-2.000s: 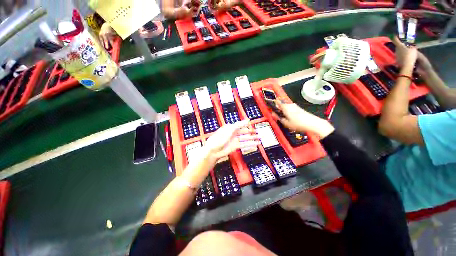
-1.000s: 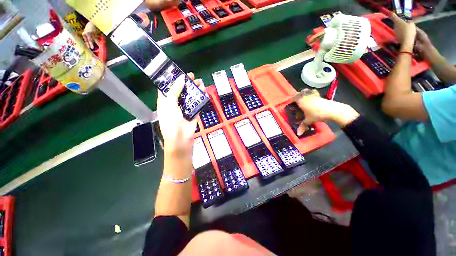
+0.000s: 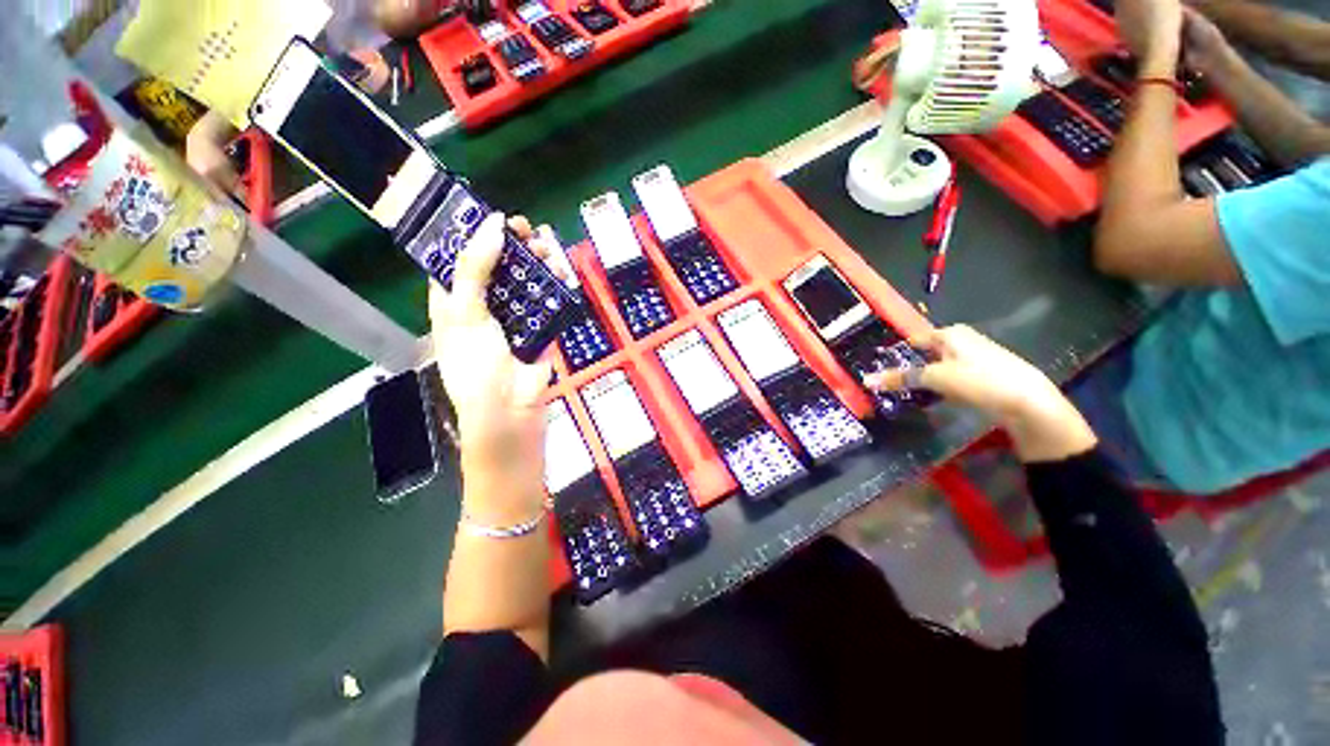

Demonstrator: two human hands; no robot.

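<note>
My left hand (image 3: pixel 493 343) grips an open flip phone (image 3: pixel 397 197) above the tray's upper left; its screen is mostly dark with a pale band at the lower end. The red tray (image 3: pixel 759 204) holds two rows of open flip phones, several with white screens. My right hand (image 3: pixel 985 382) has its fingers around the keypad of an open flip phone (image 3: pixel 827 299) at the tray's lower right, partly covering the keys. That phone's screen is dark with pale bands. The tray's upper right pocket shows bare red plastic. My left hand hides part of the tray's left side.
A smartphone (image 3: pixel 400 434) lies left of the tray. A desk fan (image 3: pixel 897 172) and a red pen (image 3: pixel 944 241) are at the upper right. A pen cup (image 3: pixel 146 219) on a post is at the upper left. A person in a turquoise shirt (image 3: pixel 1240 350) sits at the right.
My left hand has raised an open phone from the tray and still holds it; its screen looks darker. My right hand moved down to the lower right phone, which has gone from closed to open.
</note>
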